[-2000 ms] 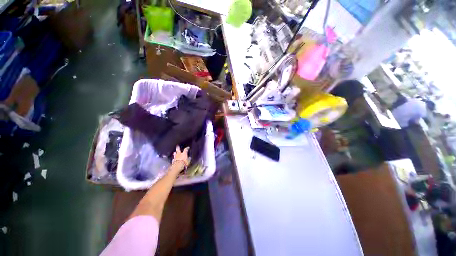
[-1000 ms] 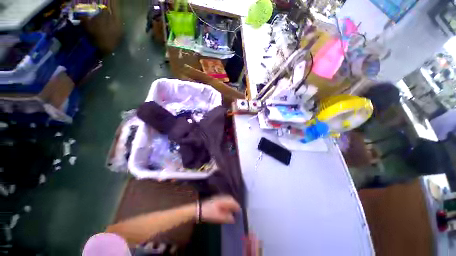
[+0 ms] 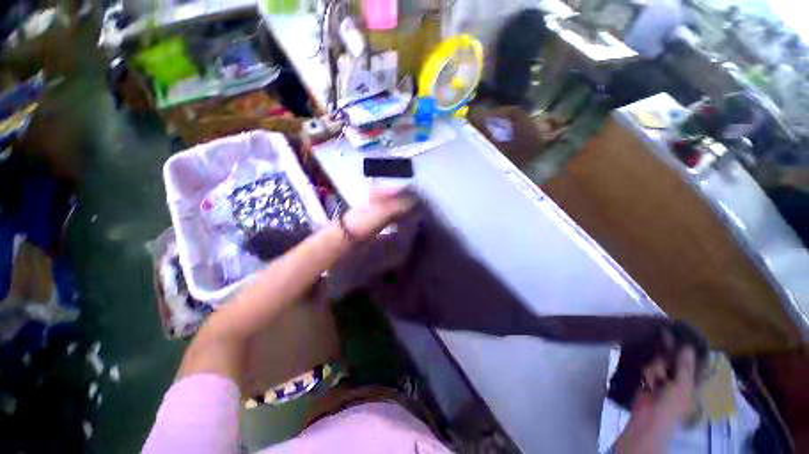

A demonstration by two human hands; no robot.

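The dark brown-purple garment point(image 3: 479, 279) is stretched across the white table point(image 3: 523, 222), with part hanging over the table's near edge. My left hand point(image 3: 381, 211) grips its upper left part, just below the black smartphone point(image 3: 388, 167). My right hand point(image 3: 665, 386) is at the lower right and holds a bunched end of the cloth; it is blurred. A white basket point(image 3: 182, 217) stands left of the table, with patterned cloth and some dark cloth in it.
A yellow fan point(image 3: 451, 75) with a blue part stands at the table's far end beside a box of small items point(image 3: 377, 106). White sheets point(image 3: 723, 434) lie at the lower right. A brown board or panel point(image 3: 647, 239) stands beyond the table.
The garment has moved from the basket onto the table and is now stretched between both hands. My left hand has moved up and right from the basket. The view has shifted right.
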